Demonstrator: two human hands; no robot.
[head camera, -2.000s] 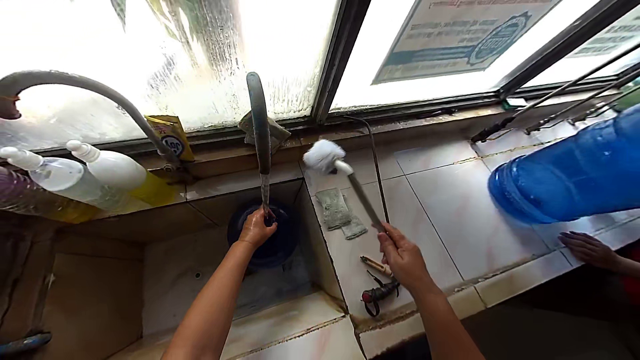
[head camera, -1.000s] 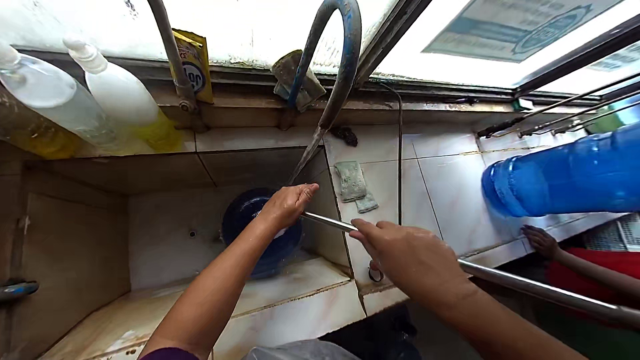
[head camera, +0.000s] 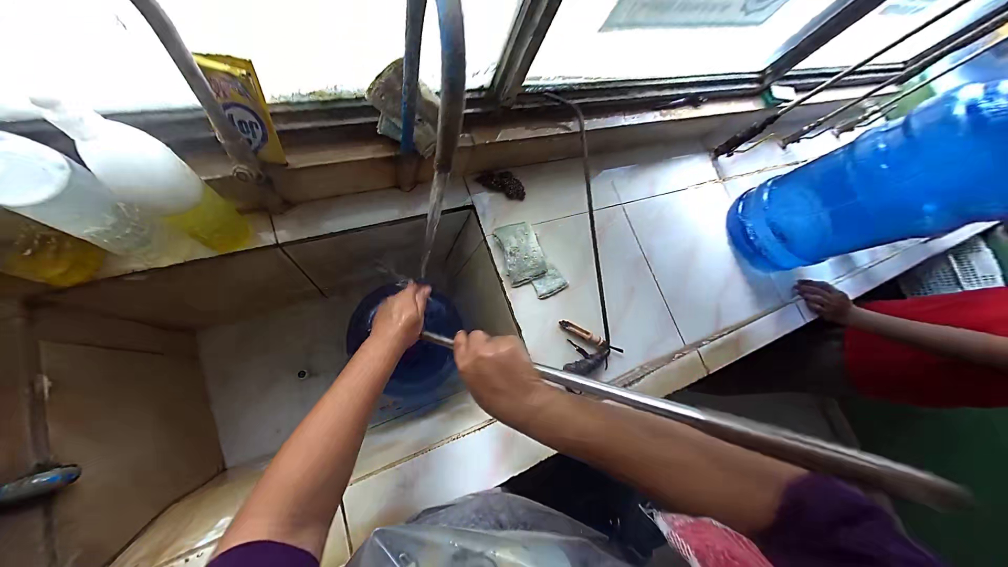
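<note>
Water runs from a curved faucet (head camera: 450, 87) into a tiled sink (head camera: 260, 394). Under the stream my left hand (head camera: 400, 316) is closed around the end of a long metal pole, just above a blue plastic basin (head camera: 429, 370) in the sink. My right hand (head camera: 496, 370) grips the same metal pole (head camera: 677, 409) a little farther along, over the sink's near right corner. From there the pole slants down to the right, past my forearm. Whatever sits at the pole's wet end is hidden by my left hand.
Two green sponge pads (head camera: 520, 253), a dark scouring pad (head camera: 502, 185) and a small tool (head camera: 587, 358) lie on the tiled counter (head camera: 654, 252). Plastic bottles (head camera: 142, 165) stand left. A large blue water jug (head camera: 866, 189) lies right, near another person's hand (head camera: 824, 301).
Two seconds ago my right hand held a pole with a white head raised above the counter. Now the pole is swung round, its long shaft pointing to the lower right, with both hands on it.
</note>
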